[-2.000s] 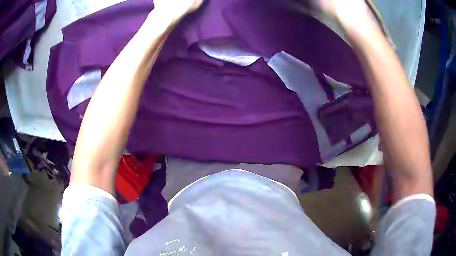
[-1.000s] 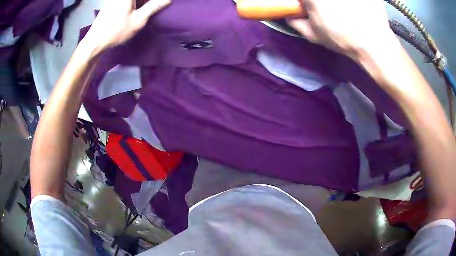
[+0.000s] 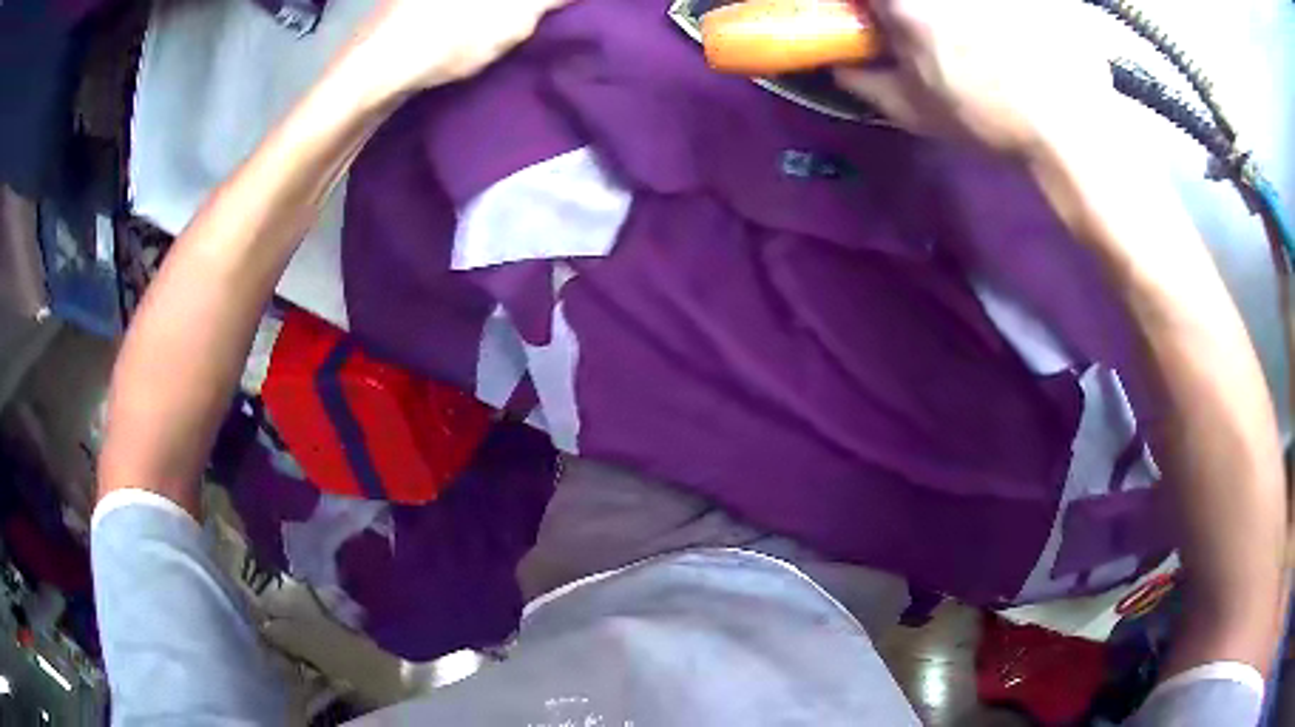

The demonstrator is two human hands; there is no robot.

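Observation:
The purple garment piece [image 3: 795, 355] covers much of the pressing table in folds. Pale lilac-white interfacing [image 3: 547, 210] shows on its upturned parts. The steam iron [image 3: 790, 37] is at the top edge, with an orange handle and part of a dark pointed plate in view. My right hand [image 3: 916, 71] is at the right end of the handle and grips it, partly cut off by the top edge. My left hand [image 3: 462, 31] lies at the top left on the purple cloth's edge. Its fingertips are cut off or hidden, so its grip cannot be told.
The pale pressing table [image 3: 192, 142] shows at left and right. A braided hose [image 3: 1186, 107] runs down the right side. Red-handled snips [image 3: 1145, 597] lie at the right front corner. Below are a red bundle [image 3: 369, 412], purple scraps [image 3: 455, 554] and a red bag [image 3: 1040, 665].
The garment has shifted right on the table, and more interfacing shows at left. The orange-handled iron, hidden in the oldest frame, is now in view under my right hand.

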